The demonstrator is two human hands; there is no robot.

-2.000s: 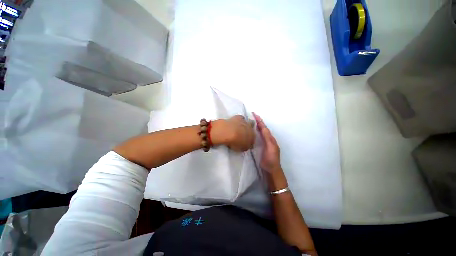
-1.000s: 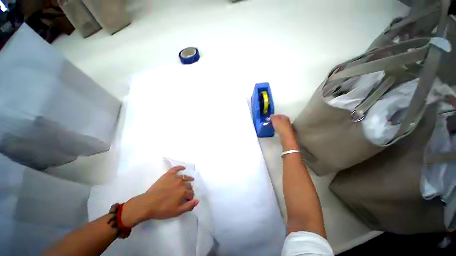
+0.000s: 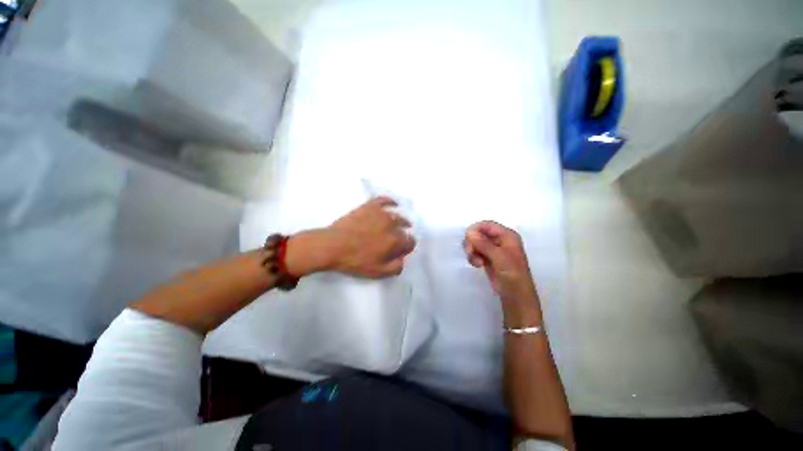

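A white tissue-wrapped bundle (image 3: pixel 352 321) lies at the near edge of the table; its contents are hidden. My left hand (image 3: pixel 374 240), with fingers bent, holds down the folded tissue near its pointed far corner. My right hand (image 3: pixel 498 251) is above the white sheets, right of the bundle and not touching it. Its thumb and fingertips are pinched together; I cannot tell whether a bit of clear tape is between them. The blue tape dispenser (image 3: pixel 592 106) with a yellow core stands beyond my right hand.
Large flat white paper sheets (image 3: pixel 423 97) lie under the work. Tall paper-wrapped totes (image 3: pixel 216 70) stand at the left. Unwrapped beige-taupe totes (image 3: pixel 722 185) stand at the right. The cream table edge (image 3: pixel 651 405) runs along the front. The picture is somewhat blurred.
My right hand has left the tape dispenser and come back towards the bundle. My left hand stays on the tissue, its fingers more curled. The view has tilted down, and the loose tape roll is out of sight.
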